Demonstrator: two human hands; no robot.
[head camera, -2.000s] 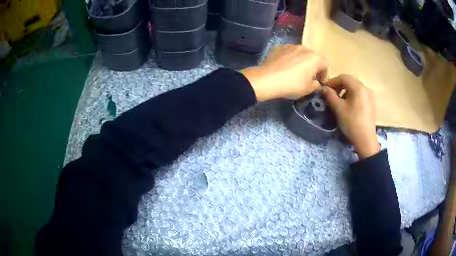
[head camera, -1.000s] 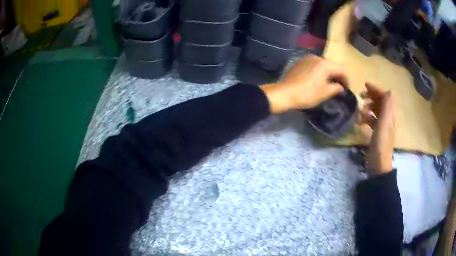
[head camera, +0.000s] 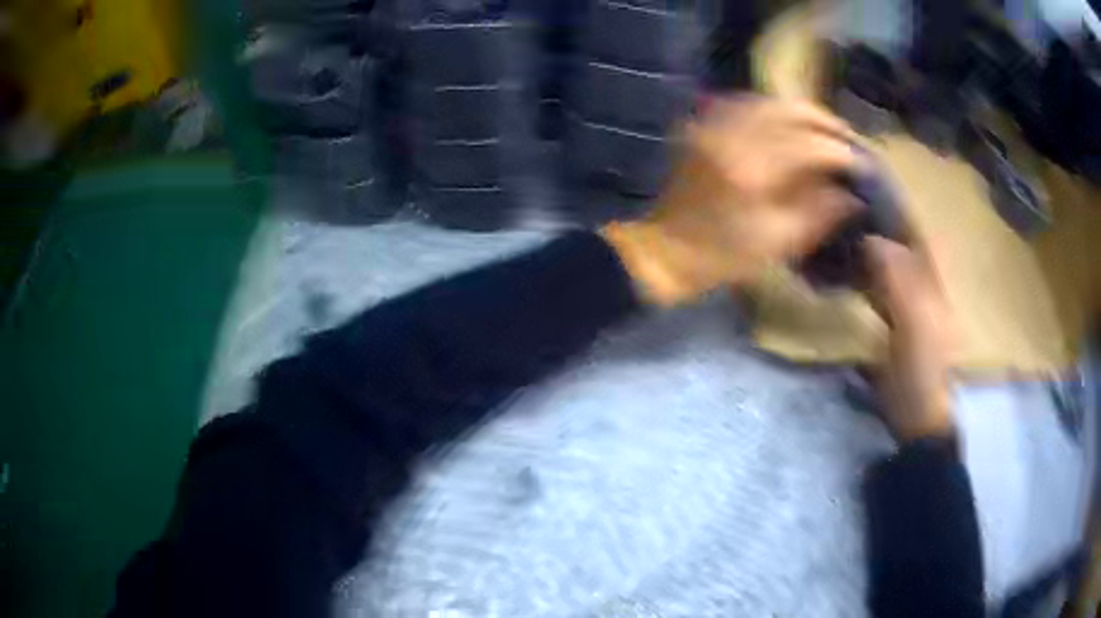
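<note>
The view is blurred. A dark plastic housing (head camera: 845, 248) is between my two hands, above the near part of the brown paper. My left hand (head camera: 761, 187) grips it from the left and above, its fingers curled over it. My right hand (head camera: 914, 320) is at its right and near side, fingertips against it. The fingers hide much of the housing, and its open side cannot be made out. Whether a small part is in my fingers cannot be told.
Stacked grey housings (head camera: 465, 133) stand in columns at the back left. Brown kraft paper (head camera: 990, 284) lies at the right with more dark parts (head camera: 1014, 175) at its back. Bubble wrap (head camera: 592, 483) covers the bench. A yellow object (head camera: 91, 60) is at the far left.
The housing has been lifted from the bubble wrap and moved right and over the paper. My right hand had come away from it and is now back against it.
</note>
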